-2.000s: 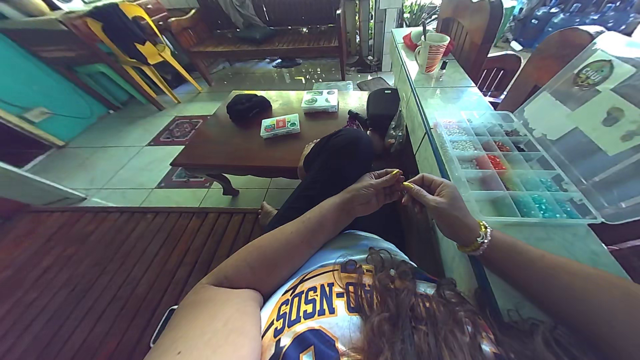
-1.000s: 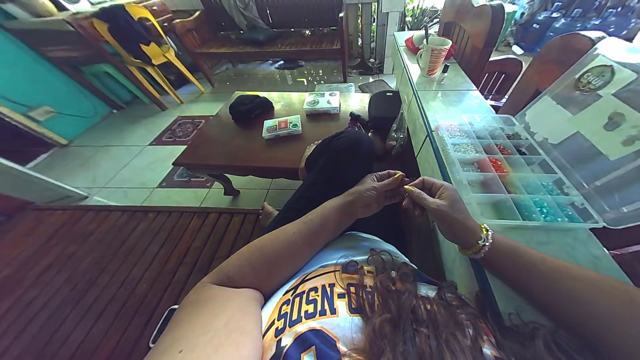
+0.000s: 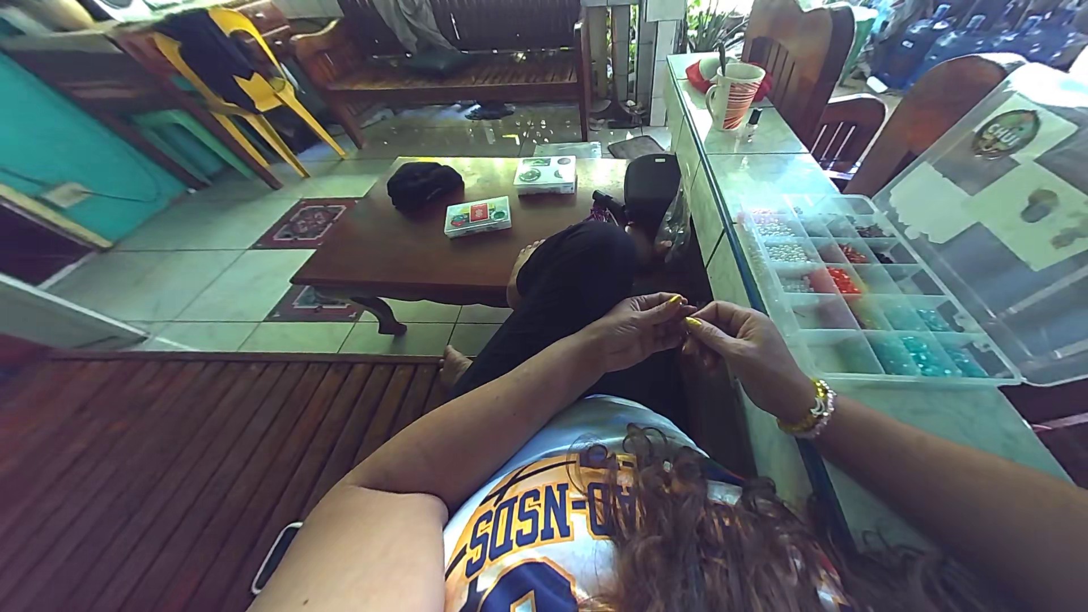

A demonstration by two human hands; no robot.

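Note:
My left hand (image 3: pixel 639 330) and my right hand (image 3: pixel 748 353) meet above my lap, thumbs and fingertips pinched close together. Something very small seems to be between them, too small to make out. A beaded bracelet (image 3: pixel 814 410) circles my right wrist. Right of the hands, on the tiled counter, lies a clear plastic compartment box (image 3: pixel 829 380) with its lid (image 3: pixel 943 183) raised. Its compartments hold red beads (image 3: pixel 843 281), turquoise beads (image 3: pixel 922 355) and clear or white beads (image 3: pixel 786 253); some others look bare.
The tiled counter (image 3: pixel 756 174) runs along my right, with a striped mug (image 3: pixel 733 95) and a small bottle (image 3: pixel 753 121) at its far end. Ahead, a low wooden table (image 3: pixel 408 255) carries a black cloth item (image 3: pixel 423 184), two small boxes (image 3: pixel 478 216) and a black case (image 3: pixel 652 187).

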